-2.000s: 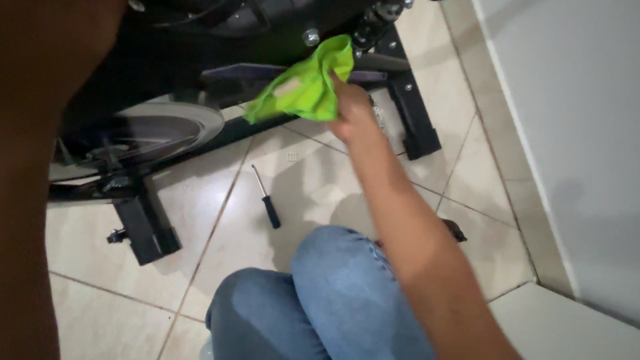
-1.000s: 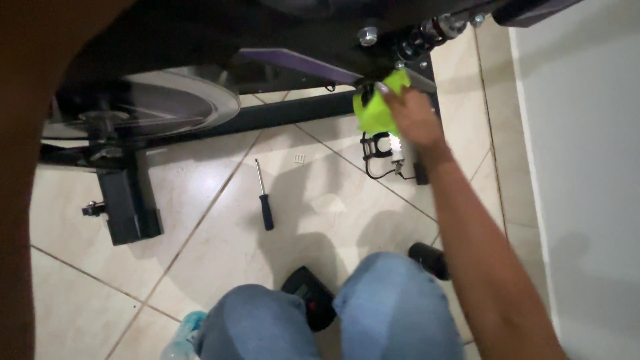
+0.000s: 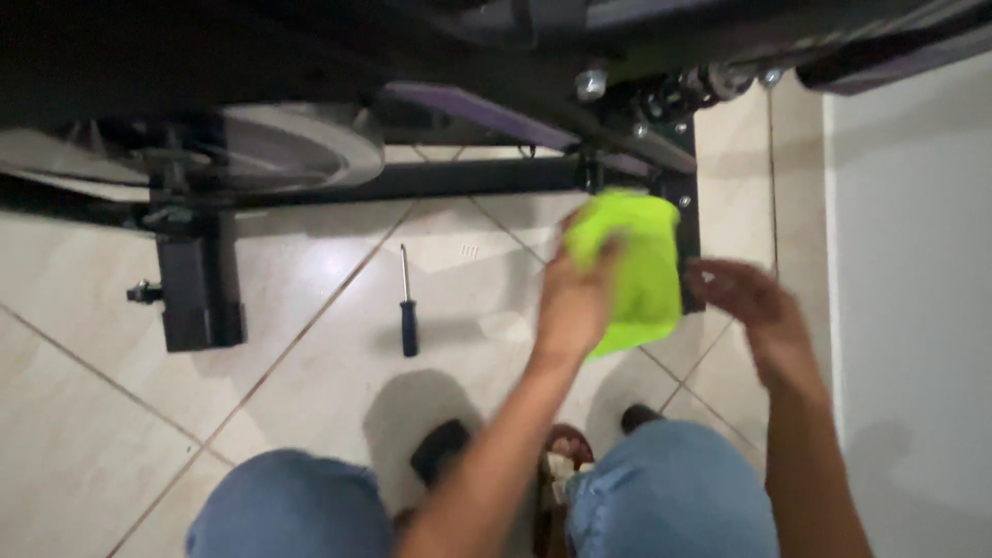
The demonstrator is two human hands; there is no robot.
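Note:
My left hand (image 3: pixel 577 298) grips a bright yellow-green cloth (image 3: pixel 642 267), which hangs spread in front of the right end of the black metal frame. Just right of the cloth is my right hand (image 3: pixel 748 298), blurred, its fingers bent and apart, with nothing seen in it. The machine above, which looks like an exercise bike (image 3: pixel 480 116), has a flywheel (image 3: pixel 356 147) at the left and a purple-edged frame part. A screwdriver (image 3: pixel 409 314) with a dark blue handle lies on the tiled floor, left of my left hand, its tip pointing at the machine.
A black foot of the frame (image 3: pixel 200 291) with a side bolt stands at the left. A white wall (image 3: pixel 911 271) rises at the right. My knees in blue jeans are at the bottom, with a dark object (image 3: pixel 440 449) between them. A small black item (image 3: pixel 639 417) is beside my right knee.
My left hand has come into view and holds the cloth, which my right hand held a second ago. The right hand is now apart from it. The cloth is more spread out.

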